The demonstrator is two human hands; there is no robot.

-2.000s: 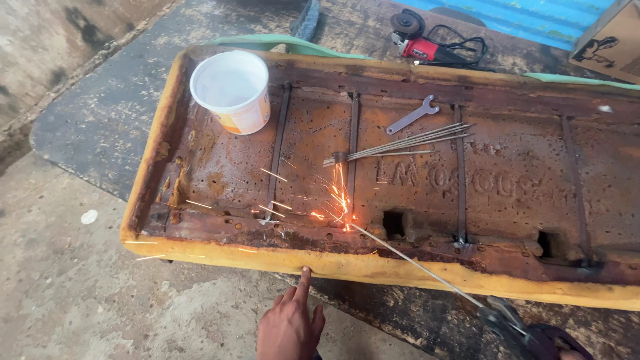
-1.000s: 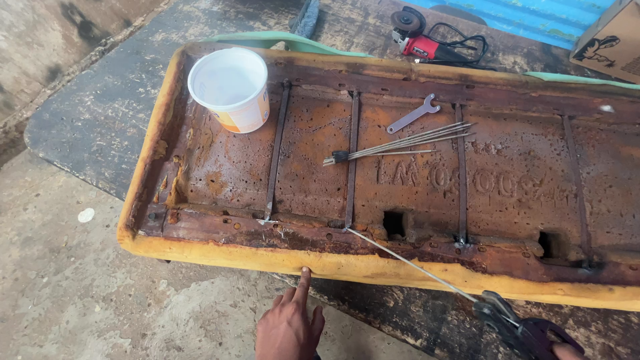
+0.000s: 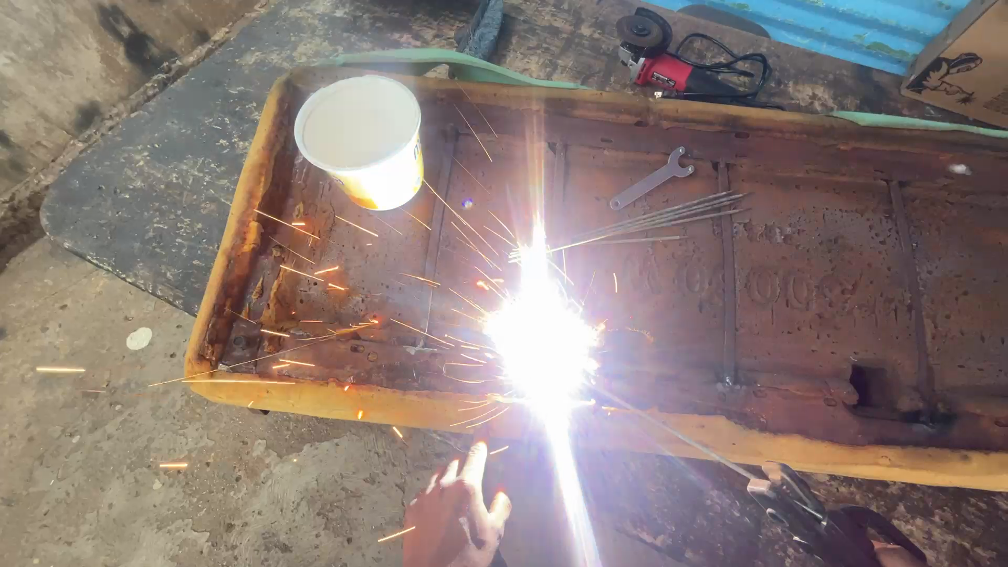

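A bright welding arc with flying sparks burns near the front edge of a rusty metal panel with a yellow rim [image 3: 315, 400]. The thin welding rod [image 3: 685, 439] runs from the glare to an electrode holder [image 3: 787, 492] at the lower right. My right hand [image 3: 894, 551], mostly cut off by the frame, grips that holder's dark handle. My left hand [image 3: 461, 504] holds nothing; its fingers are apart and the index fingertip is at the yellow rim. Behind the arc lie several spare welding rods [image 3: 669, 222]. Glare hides the rod's tip and the lower part of one crossbar.
A white plastic tub [image 3: 358, 126] stands in the panel's left end. A flat pin spanner [image 3: 650, 179] lies beside the spare rods. Beyond the far rim are a red angle grinder [image 3: 669, 75] with its cord and a cardboard box [image 3: 965, 71]. Metal crossbars [image 3: 728, 276] span the panel.
Sparks showed two seconds ago and none one second ago; now a far brighter arc burns at the rod's end. Both hands keep about the same places.
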